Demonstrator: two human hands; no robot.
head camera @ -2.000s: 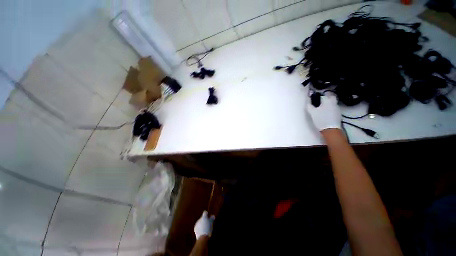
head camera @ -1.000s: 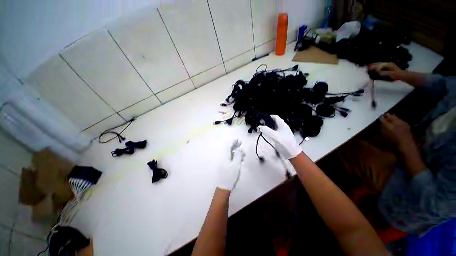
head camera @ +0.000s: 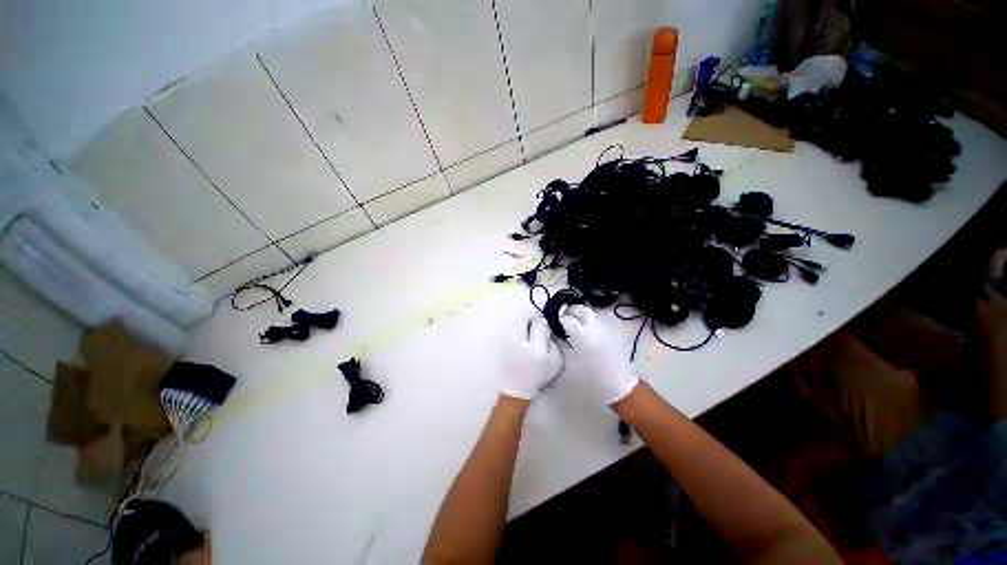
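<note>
My left hand [head camera: 532, 359] and my right hand [head camera: 597, 353], both in thin white gloves, are close together at the near edge of the cable heap [head camera: 652, 226]. Both hold a coiled black cable [head camera: 560, 313] between the fingers. A cable end with a plug [head camera: 624, 430] hangs below my right hand at the table edge. The exact finger grip is blurred. Tied cable bundles lie to the left, one nearer [head camera: 359, 385] and a dark clump behind it [head camera: 300, 326].
A single loose cable [head camera: 263, 296] lies by the wall. A black block with white strands [head camera: 197, 386] and a cardboard box [head camera: 102, 397] are far left. An orange flask [head camera: 660, 75], cardboard sheet [head camera: 738, 128] and second cable heap [head camera: 878, 132] are at the back. A person [head camera: 939, 464] sits right.
My left hand has risen from below the table, then moved up and right to the cable in my right hand. The view has swung right. The other person's hands have mostly left the picture.
</note>
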